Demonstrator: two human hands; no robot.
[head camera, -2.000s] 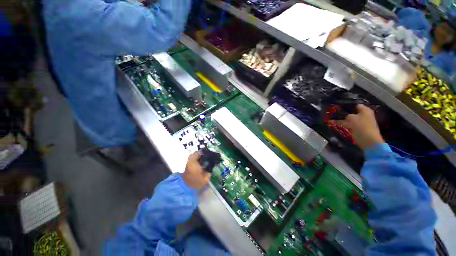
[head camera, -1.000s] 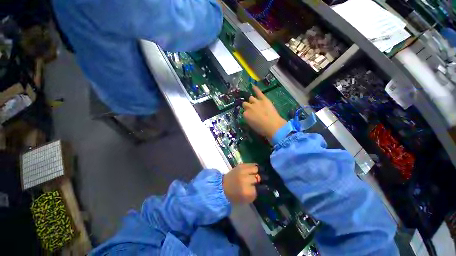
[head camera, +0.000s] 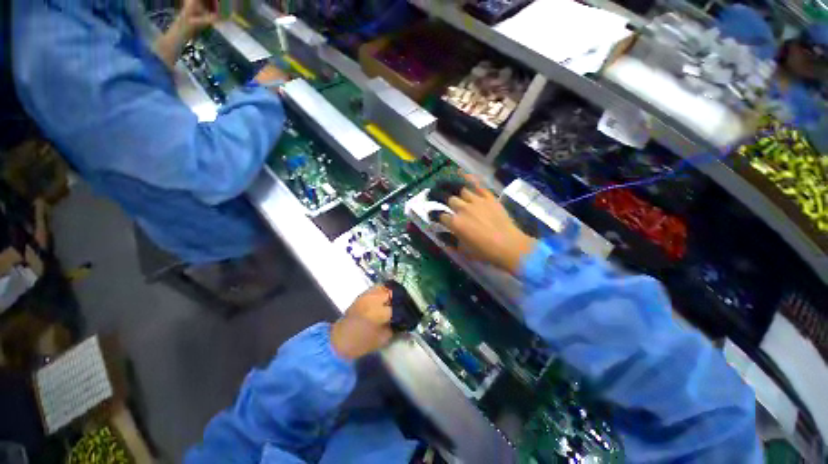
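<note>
A green circuit board (head camera: 434, 294) crowded with small parts lies in front of me, with a long silver heatsink partly under my right hand. My right hand (head camera: 486, 227) is over the heatsink's far end, fingers bent, black at the fingertips; whether it holds a part is hidden. My left hand (head camera: 365, 322) is curled at the board's near edge. Something black shows at its fingers; I cannot tell whether it is finger coverings or dark parts. A finned heatsink (head camera: 545, 210) stands beyond my right hand.
A metal rail (head camera: 304, 245) runs along the boards. A person in a blue smock (head camera: 154, 136) works at the far left. Bins with red parts (head camera: 645, 217), grey parts (head camera: 567, 136) and cream parts (head camera: 486, 93) stand on the lower shelf. The upper shelf holds yellow-black parts (head camera: 790, 172).
My right hand has moved from the red bin to over the board and now sits near the long heatsink's far end. My left hand remains at the near edge. The view has shifted.
</note>
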